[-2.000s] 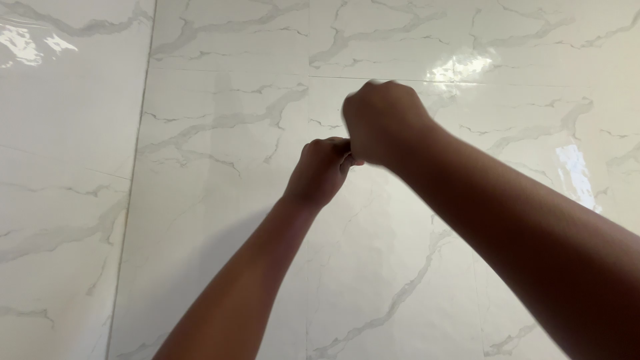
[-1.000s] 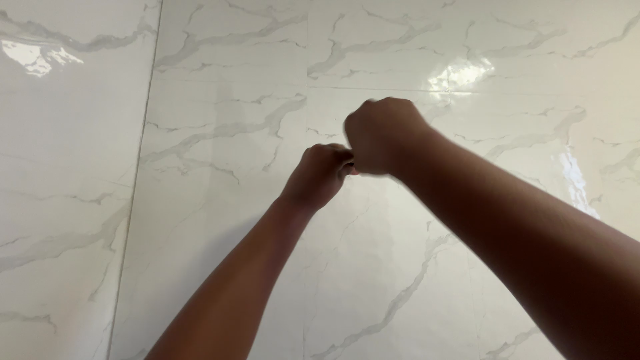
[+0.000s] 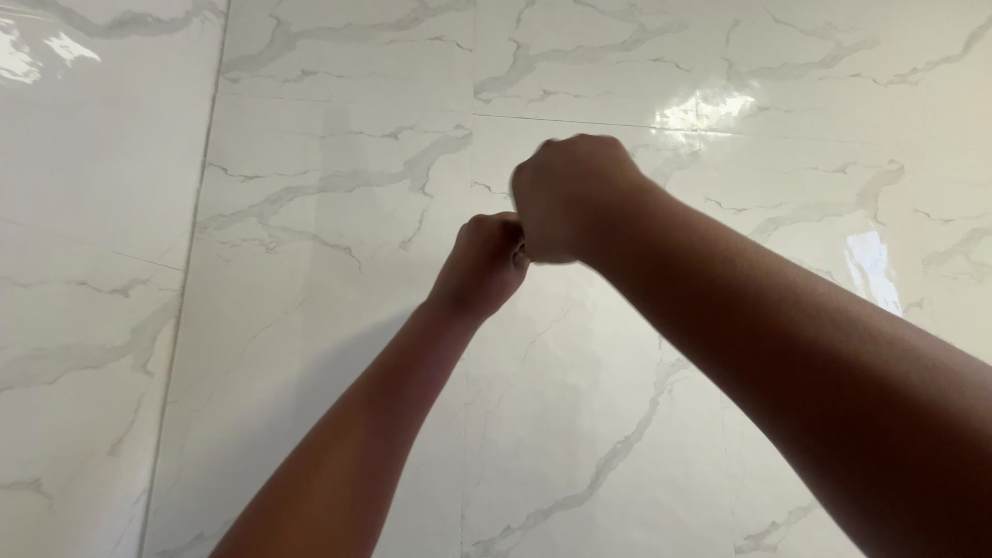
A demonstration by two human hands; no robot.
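Observation:
My left hand (image 3: 484, 260) is curled into a fist near the middle of the view, its thumb side against my right hand. Slightly higher and to the right, my right hand (image 3: 577, 198) is also closed, back of the hand toward the camera, and it covers part of the left fist. The two hands meet or overlap. No object shows in either one, though the palms and the spot where they meet are hidden. Both forearms reach up from the bottom and right edges of the view.
Behind the hands spreads a glossy surface of white marble-patterned tiles (image 3: 372, 70) with grey veins and thin joints. A long seam or edge (image 3: 190, 232) runs down the left side, with another marbled surface (image 3: 85, 201) beyond it. Bright reflections lie at the upper right.

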